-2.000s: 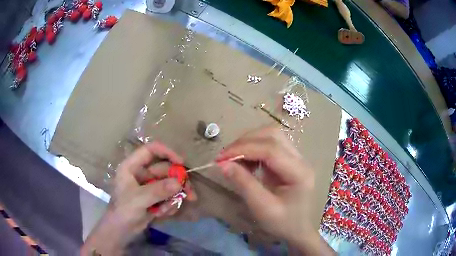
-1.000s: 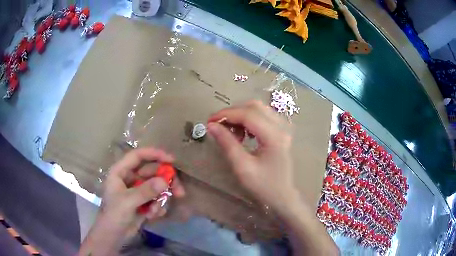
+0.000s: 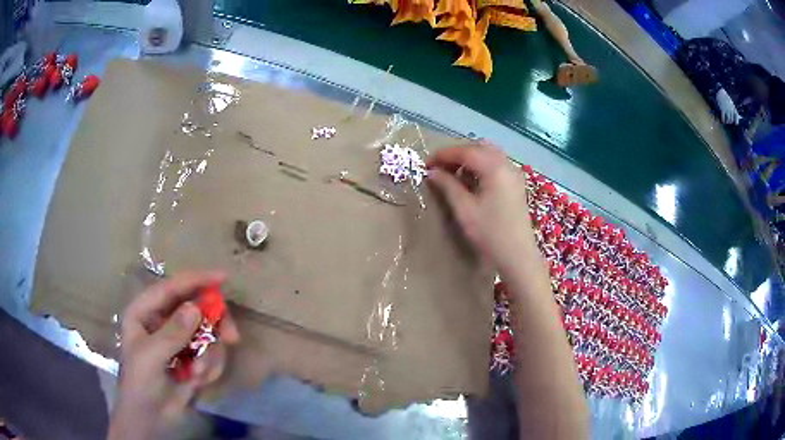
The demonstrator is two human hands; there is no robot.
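Observation:
My left hand holds red-headed figurines with red-and-white bodies, above the near left part of the cardboard. My right hand is at the right edge of the pile of small white parts. Its thumb and forefinger are close together at the pile; a pale speck shows at the tips, but whether they grip it or a stick cannot be made out. The glue pot, with a pale rim, stands on the cardboard beside a dark smudge, between the hands.
Dense rows of red-topped figurines lie at the right. A loose red cluster lies far left. A few white parts lie apart. A white bottle stands at the back. The green belt carries orange pieces and a tan handle; a person is beyond.
My right hand first moved from the figurine in my left hand to the glue pot, then to the white pile. My left hand keeps its hold. The view has shifted to the right.

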